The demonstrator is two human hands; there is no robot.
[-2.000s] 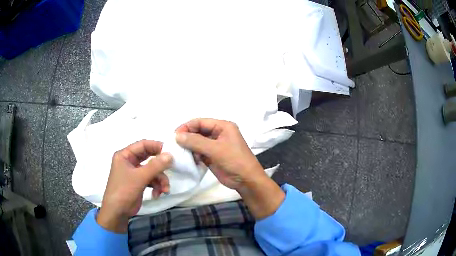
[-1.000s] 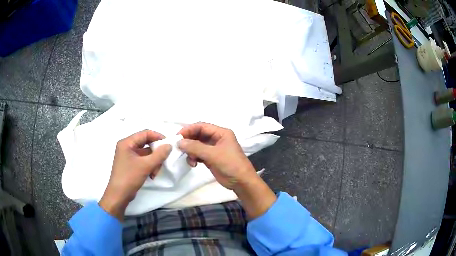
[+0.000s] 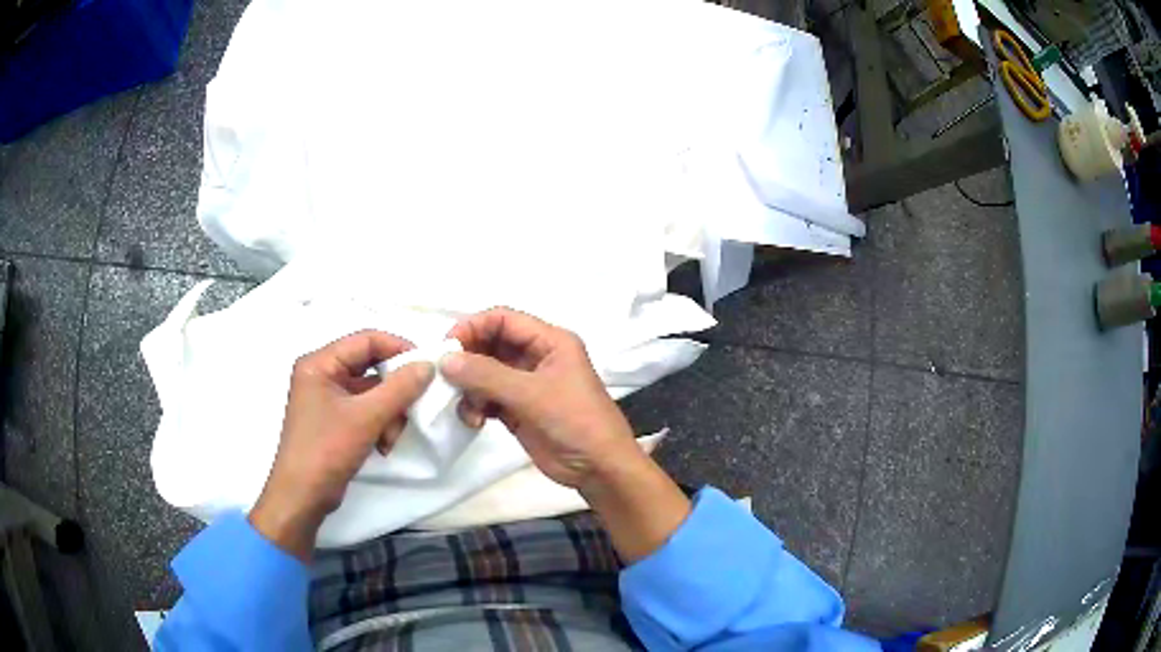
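A large white garment (image 3: 484, 153) lies spread from my lap over the stand in front of me; its middle is overexposed. My left hand (image 3: 341, 420) pinches a small fold of the cloth between thumb and fingers. My right hand (image 3: 541, 395) pinches the same raised fold just beside it, the two thumb tips nearly touching. A cream inner side (image 3: 509, 494) shows at the garment's near edge. Whether the fold is a seam or an edge I cannot tell. A white covering sheet (image 3: 805, 140) with dark specks and a rolled edge lies under the garment at the right.
A plaid apron (image 3: 471, 580) covers my lap. A grey worktable (image 3: 1076, 420) runs along the right, with yellow-orange scissors (image 3: 1022, 77), a cream container (image 3: 1092, 140) and thread cones (image 3: 1123, 302). A blue crate (image 3: 96, 64) stands far left. Metal legs stand at both sides.
My hands have come together on the fold; two seconds ago they were farther apart. The view has shifted slightly, so the scene sits further left. The garment lies much the same.
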